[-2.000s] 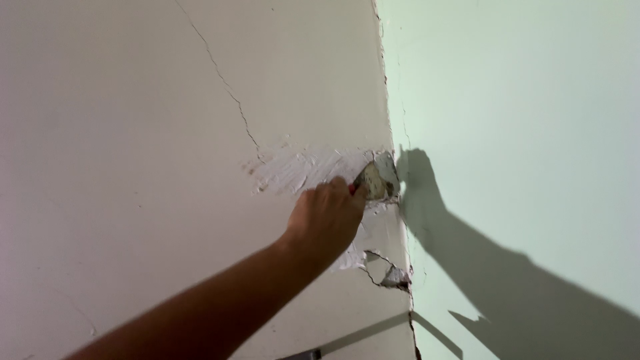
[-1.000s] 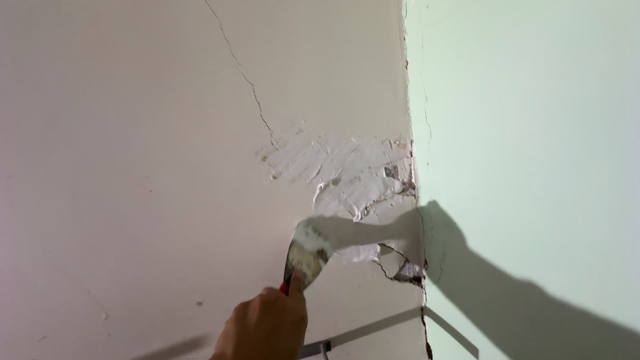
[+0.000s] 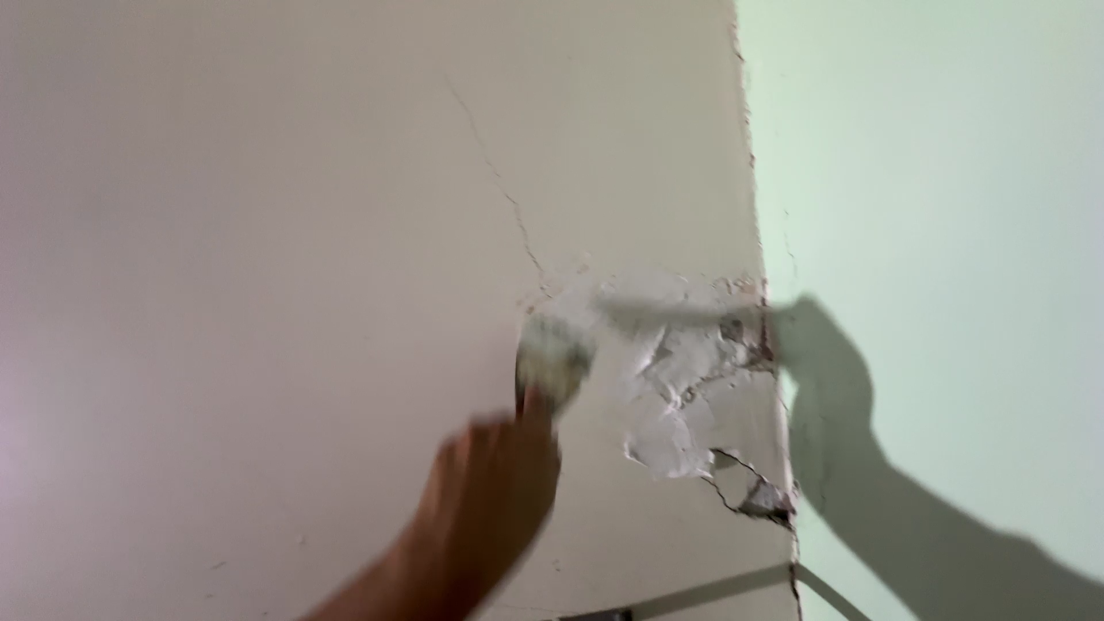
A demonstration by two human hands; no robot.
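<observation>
My left hand (image 3: 500, 492) grips a putty knife, with a finger laid along its whitish, putty-smeared blade (image 3: 555, 358). Motion blurs both. The blade is at the left edge of a rough patch of white filler (image 3: 681, 388) on the off-white wall. My right hand is out of view. Within the patch, close to the corner, a small broken hole (image 3: 733, 329) shows. Lower down, a larger broken spot (image 3: 763, 496) with dark cracked edges meets the corner.
A thin crack (image 3: 496, 172) runs down the wall to the filler. The pale green wall (image 3: 966, 216) adjoins on the right at a chipped corner (image 3: 752, 164) and carries my arm's shadow. The end of a dark object (image 3: 599, 615) shows at the bottom edge.
My left hand went from the corner down to below the filler, then up to its left edge, still holding the knife. White filler now covers more of the area above the lower broken spot.
</observation>
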